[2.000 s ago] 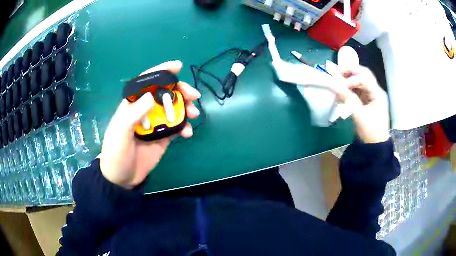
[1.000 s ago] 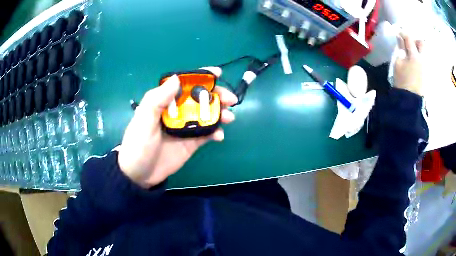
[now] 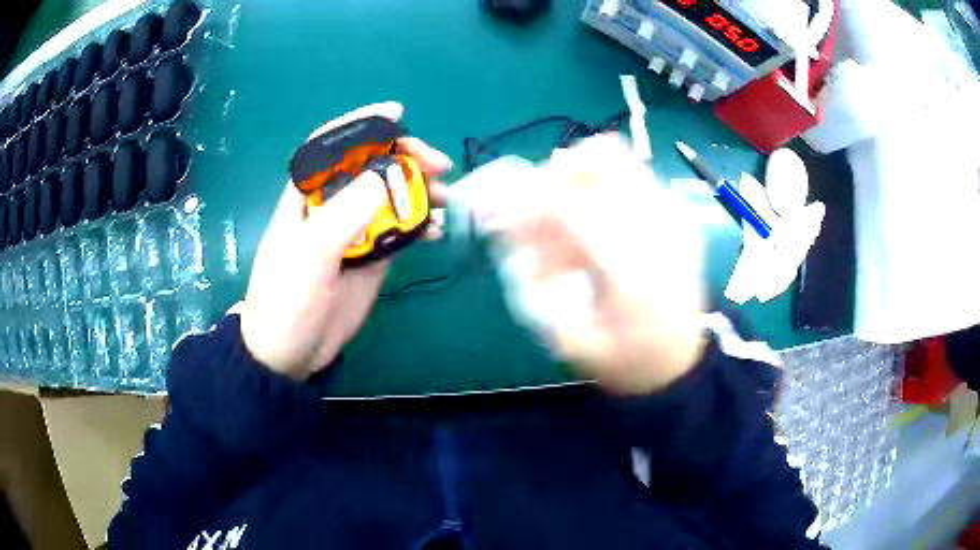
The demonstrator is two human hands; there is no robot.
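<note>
My left hand (image 3: 322,258) holds the open charging case (image 3: 371,193), orange inside with a dark lid. A pale earbud stem (image 3: 401,191) shows inside it, and my thumb lies over part of the inside. My right hand (image 3: 602,269) is strongly blurred, just right of the case. Something whitish shows at its fingers, too blurred to tell whether it is held. The black charging cable (image 3: 527,134) lies on the green mat (image 3: 355,54), partly hidden behind my right hand.
The blister tray (image 3: 107,290) at left is partly filled with black cases. The DC power supply (image 3: 688,43) and red bin (image 3: 768,107) stand at upper right. A blue marker pen (image 3: 741,206) lies by white scraps (image 3: 768,263). A set-aside dark case (image 3: 518,6) lies at the top.
My right hand has come from the white sheet at far right to beside the case, over the cable. My left hand has tilted the case and shifted slightly left.
</note>
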